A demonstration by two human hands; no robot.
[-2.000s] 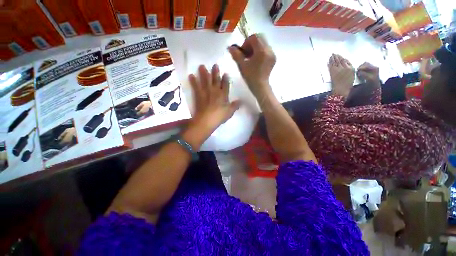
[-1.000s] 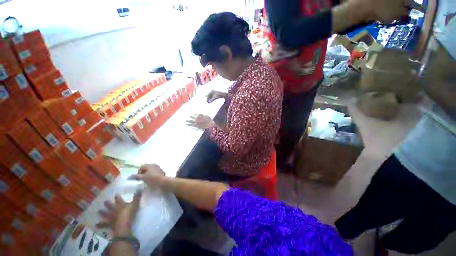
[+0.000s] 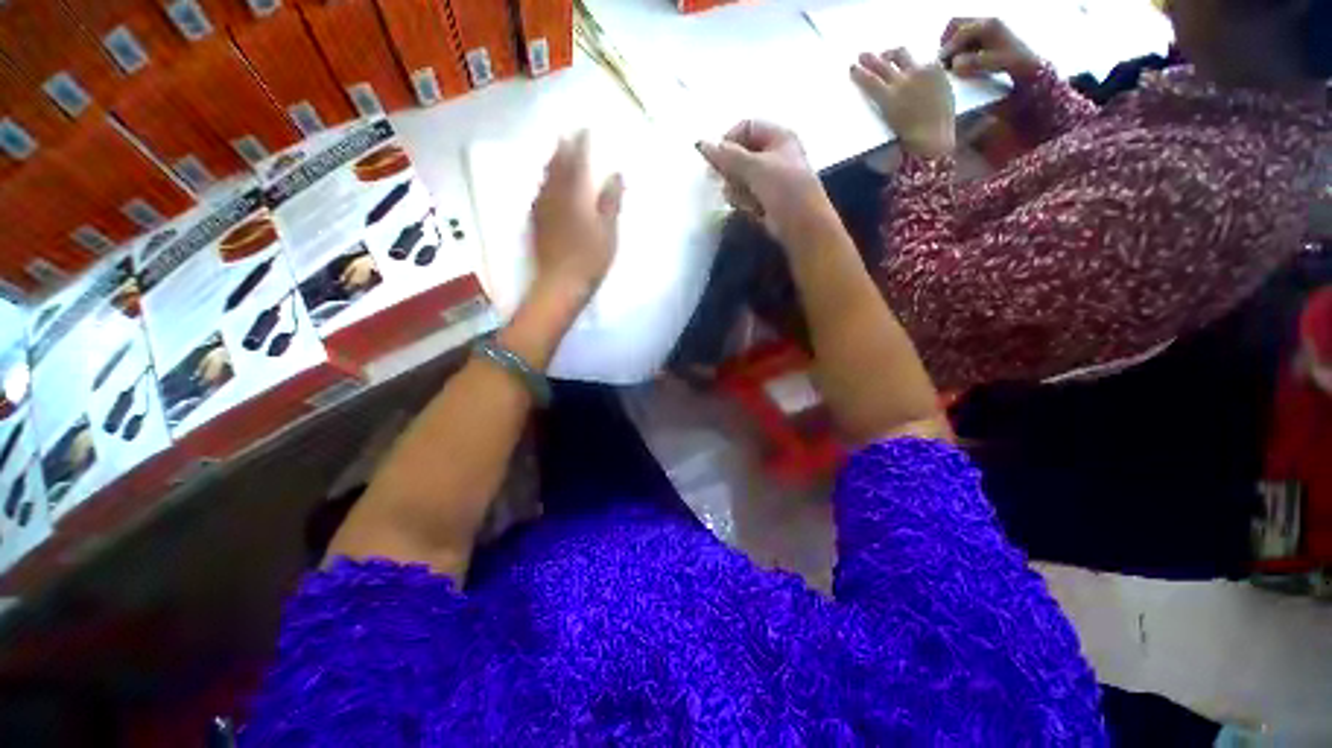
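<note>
A thin white sheet (image 3: 621, 307) lies on the white tabletop and hangs over its front edge. My left hand (image 3: 579, 219) is over the sheet, blurred, with its fingers up and nothing visible in it. My right hand (image 3: 757, 168) is to the right, with thumb and index finger pinched on a tiny dark item (image 3: 701, 145) too small to name. White-fronted retail cartons (image 3: 351, 241) with black device pictures lie in a row left of my left hand.
Stacked orange cartons (image 3: 249, 88) form a wall at the back left. A thin yellowish strip (image 3: 606, 51) lies beyond the sheet. A person in speckled dark red (image 3: 1081, 234) works close at right. An orange-red stool (image 3: 782, 409) is below the table.
The view swung right and came back to the table. My left hand's fingers are closer together than before. My right hand still pinches, over the right side of the sheet.
</note>
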